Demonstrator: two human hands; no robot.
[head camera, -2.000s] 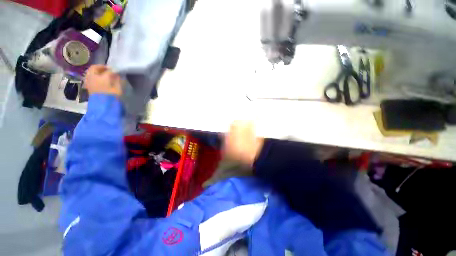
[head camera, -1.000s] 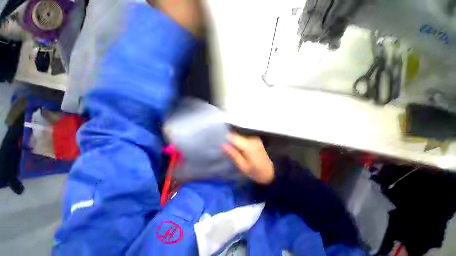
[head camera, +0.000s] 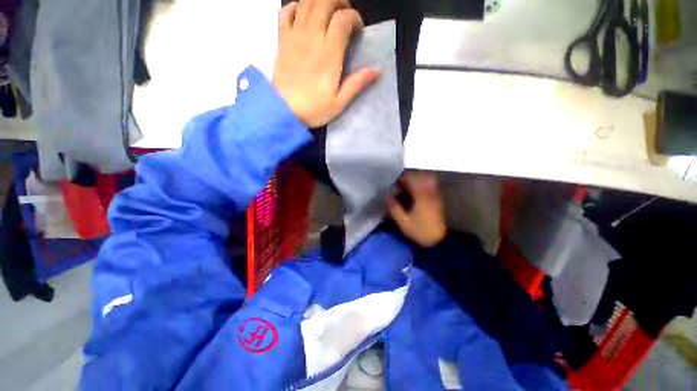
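Observation:
A grey piece (head camera: 367, 137) lies on a black fabric panel (head camera: 410, 61) and hangs over the table's front edge towards my lap. My left hand (head camera: 317, 65) lies flat on the grey piece and the black fabric at the top centre, fingers pointing away, thumb out to the right. My right hand (head camera: 420, 208) is below the table edge, beside the hanging part of the grey piece, slightly blurred. Its fingertips touch or nearly touch the fabric's edge; whether they grip it cannot be told.
Black-handled scissors (head camera: 607, 50) lie at the upper right, near a dark block (head camera: 679, 126) at the right edge. Grey pieces (head camera: 76, 84) hang at the left. Red baskets (head camera: 264, 237) stand below, one (head camera: 623, 351) at lower right with cloth.
My left hand has come down flat onto fabric on the table. The grey piece now stretches from the table to my lap. My right hand has moved slightly right and up. The view has shifted.

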